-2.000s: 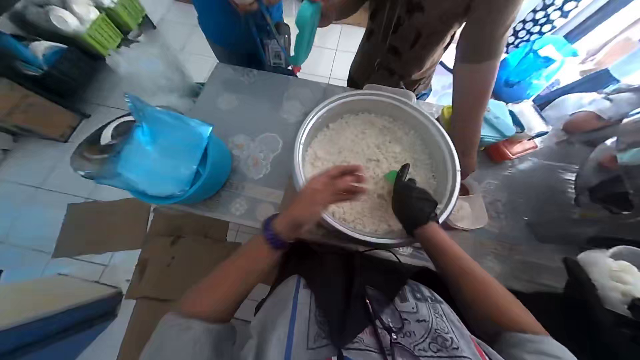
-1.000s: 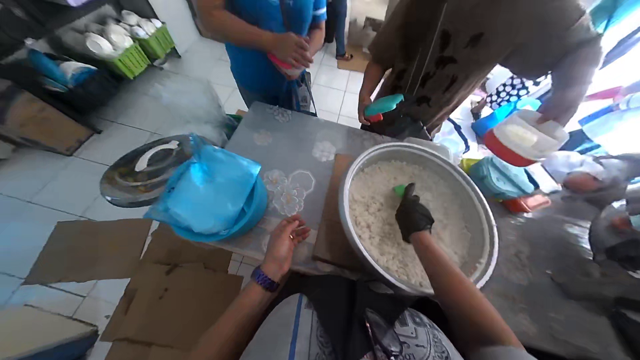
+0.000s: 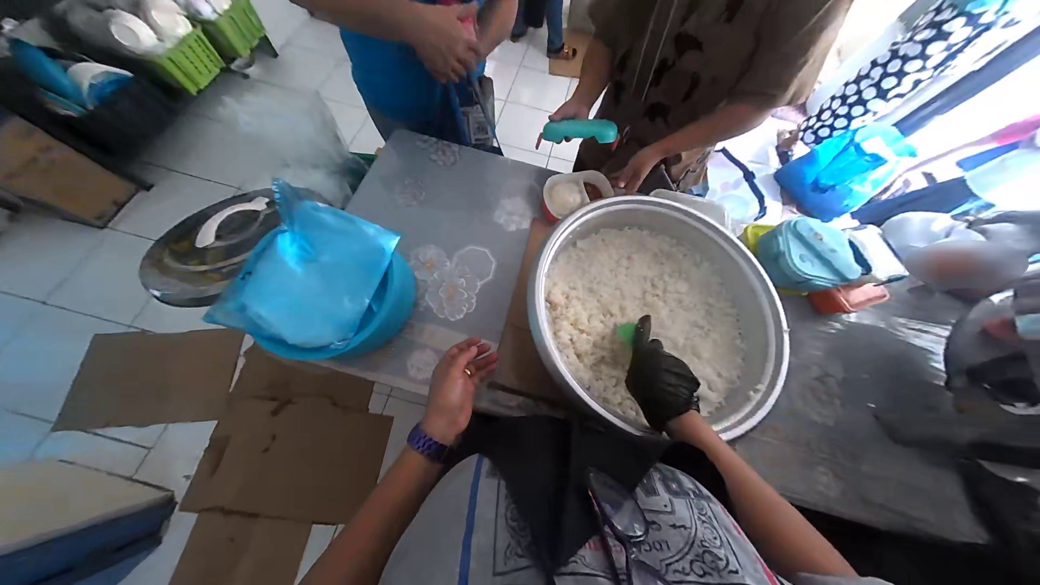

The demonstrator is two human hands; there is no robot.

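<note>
Cooked white rice (image 3: 650, 276) fills much of a large round metal pot (image 3: 776, 325) on the table. My right hand (image 3: 662, 382), in a black glove, is closed on a green utensil (image 3: 625, 331) whose visible end is in the rice. Bare and holding nothing, my left hand (image 3: 461, 378) hovers palm up at the table's near edge, left of the pot, fingers slightly curled. A food container with rice (image 3: 566, 197) touches or nearly touches the pot's far rim, beside a co-worker's hand. That person's other hand holds a teal lunch-box lid or similar item (image 3: 580, 131).
A blue basin (image 3: 398, 305) with a blue plastic bag (image 3: 313, 280) stands left on the patterned tabletop (image 3: 455, 219). Right of the pot are a teal lunch bag (image 3: 808, 253) and a red container (image 3: 849, 298). Two people stand across the table; cardboard (image 3: 284, 455) lies on the floor.
My left hand has moved from over the pot to its left. A container of rice, held up by the co-worker one second ago, is now low beside the pot's far rim.
</note>
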